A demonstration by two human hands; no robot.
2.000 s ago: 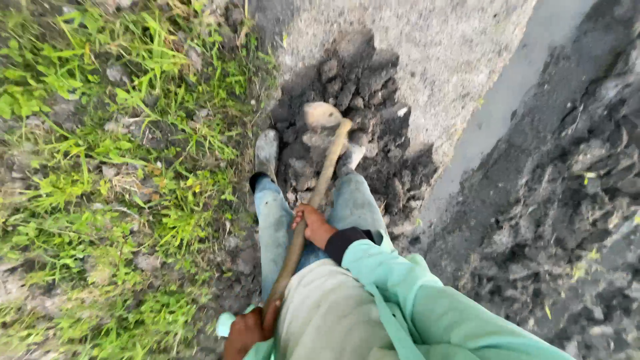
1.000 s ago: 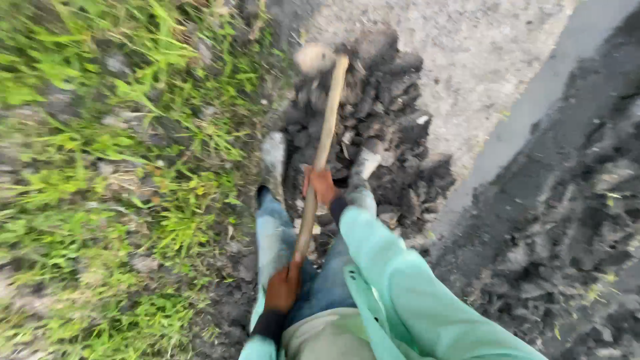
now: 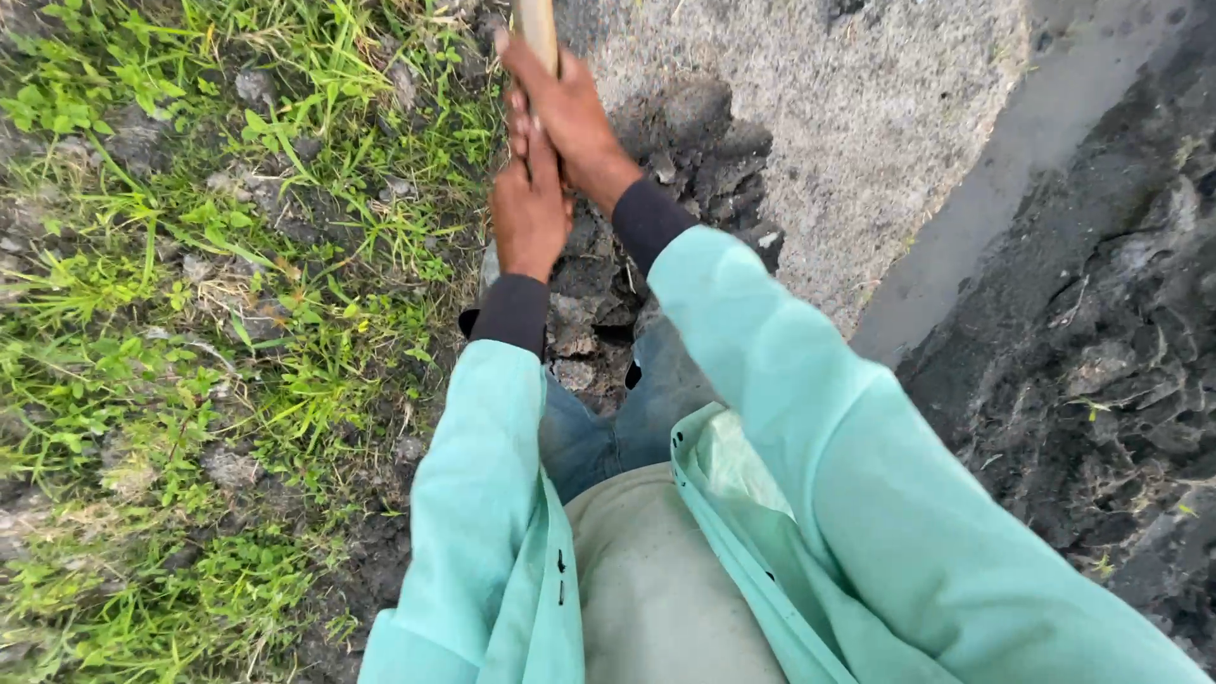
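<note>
A wooden tool handle (image 3: 539,33) runs out of the top edge of the head view, so the tool's far end is hidden. My right hand (image 3: 579,123) is closed around it near the top. Just below and touching it, my left hand (image 3: 532,204) grips the handle's lower part. Under and beyond my hands lies a heap of dark, wet soil clods (image 3: 703,142). My legs in blue jeans (image 3: 589,442) stand at the near side of the soil, with my boots mostly hidden behind my forearms.
Grass and low weeds (image 3: 313,370) cover the ground at the left. A pale, gritty strip of ground (image 3: 845,142) lies right of the soil heap. Beyond it runs a narrow band of grey water (image 3: 978,218), then a dark, muddy bank (image 3: 1092,380).
Both hands have moved up and away from my body and come together on the handle; they were apart before. The handle's far end, seen near the soil earlier, is now out of view.
</note>
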